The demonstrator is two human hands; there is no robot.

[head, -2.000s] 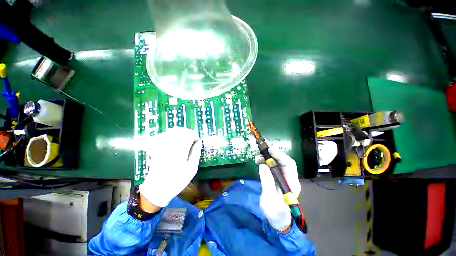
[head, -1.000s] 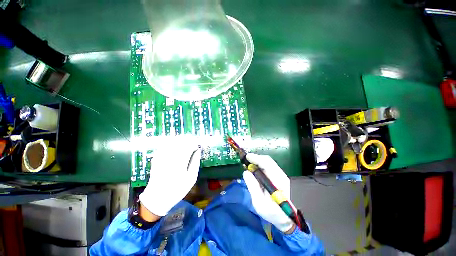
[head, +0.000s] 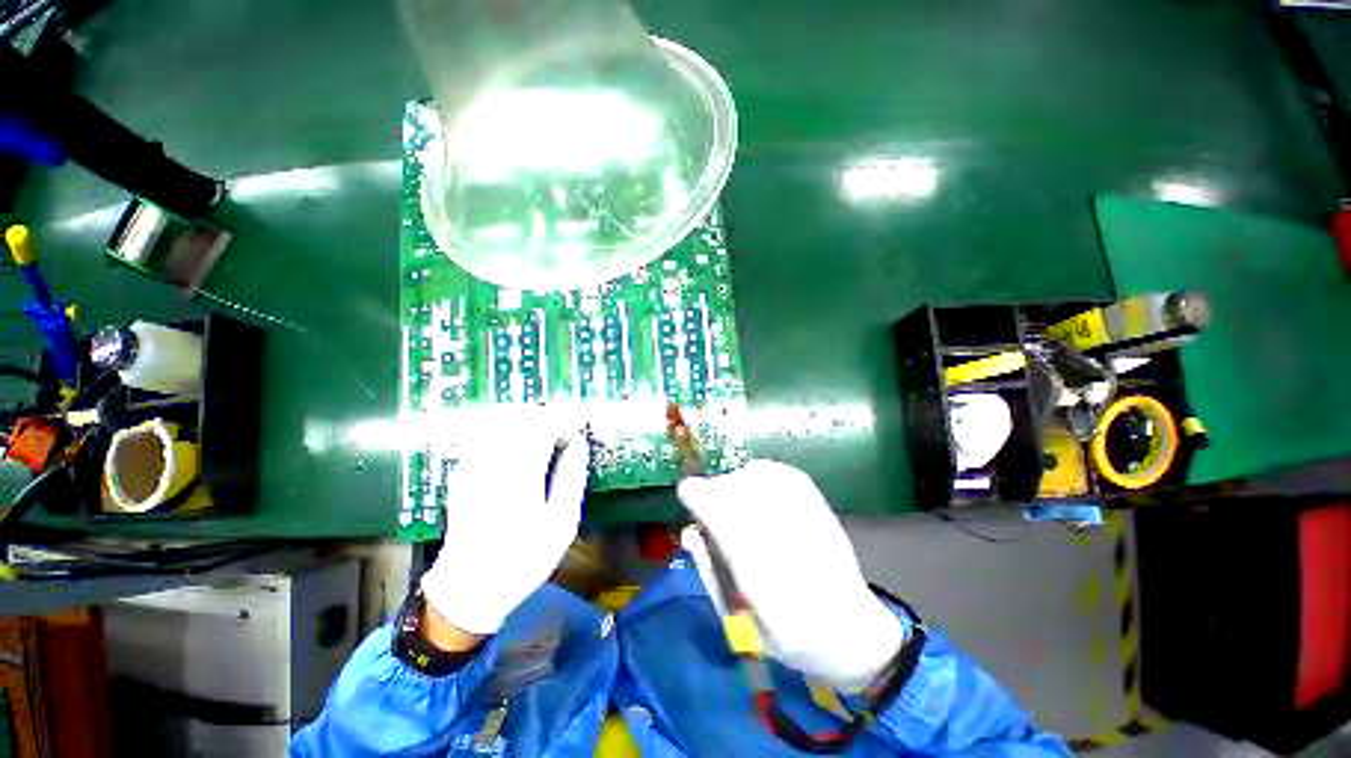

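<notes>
The green circuit board [head: 459, 348] lies on the green bench under the clear fume hood [head: 708, 178]. My right hand [head: 793, 570], in a white glove, holds the soldering iron [head: 741, 629]. Its coppery tip points at the lower right part of the board; whether it touches cannot be told. My left hand [head: 504, 518], also gloved, rests over the board's lower left with thumb and fingers close together at the tips. The thin solder wire [head: 267, 314] runs from the spool [head: 166, 245] toward my left hand; its end in my fingers is not clearly visible.
A black tool box [head: 230, 415] at left holds a white bottle [head: 163, 359] and a cream-yellow cup [head: 145, 467]. A blue-and-yellow tool [head: 52, 326] stands beside them. At right, another black box [head: 922, 415] holds a yellow tape roll [head: 1136, 441] and tools. A green mat [head: 1245, 326] lies beyond.
My right hand has turned over the iron, covering more of its handle. The iron's tip has moved left from the board's right edge onto its lower right part. My left hand has barely moved.
</notes>
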